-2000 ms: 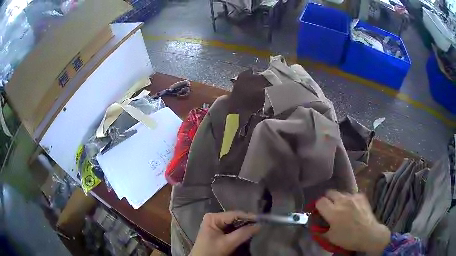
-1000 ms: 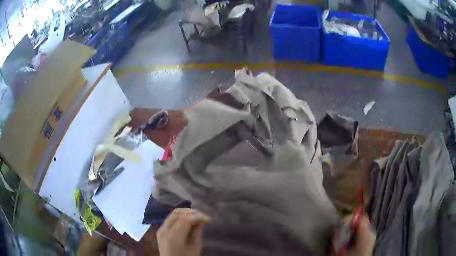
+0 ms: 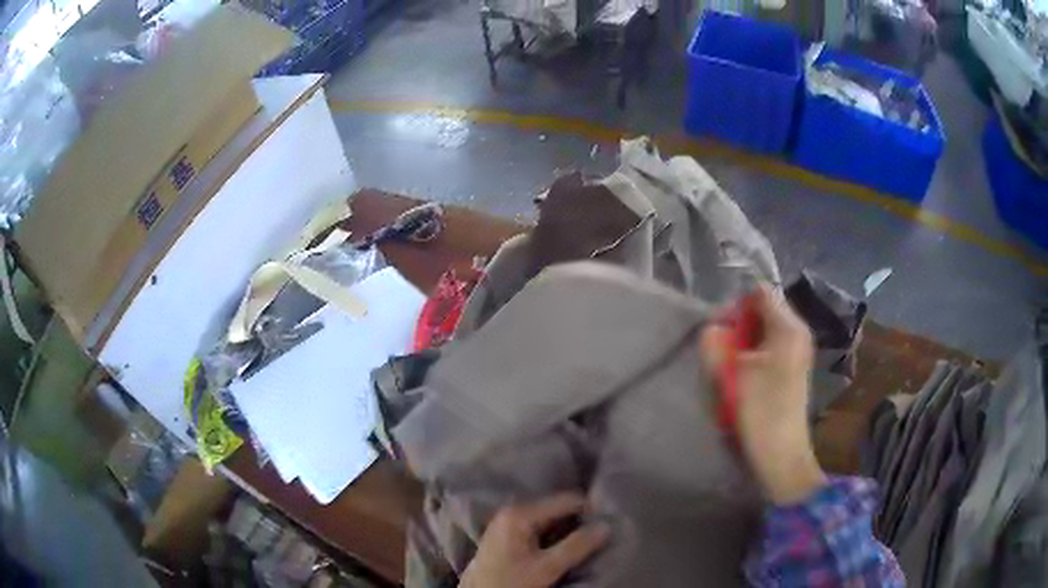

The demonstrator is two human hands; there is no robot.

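Grey-brown garment pieces (image 3: 552,356) lie heaped in front of me, with one panel raised across the heap. My left hand (image 3: 534,546) is at the near edge of the heap, its fingers bent against the cloth. My right hand (image 3: 764,385) is at the right side of the heap and holds the red-handled scissors (image 3: 731,365). It is beside the raised panel's right end; whether it also pinches the cloth is unclear. The scissor blades are not visible.
Folded garment pieces (image 3: 919,459) stand at the right. Left of the heap are a red bag (image 3: 441,312), paper sheets (image 3: 310,396), cream strips (image 3: 276,276), a dark coiled object (image 3: 411,223) and a cardboard box (image 3: 138,172). Blue bins (image 3: 745,86) stand on the floor beyond.
The cloth has been shifted and a panel now lies raised across the heap. My right hand has moved up and forward with the scissors. My left hand has moved right onto the cloth.
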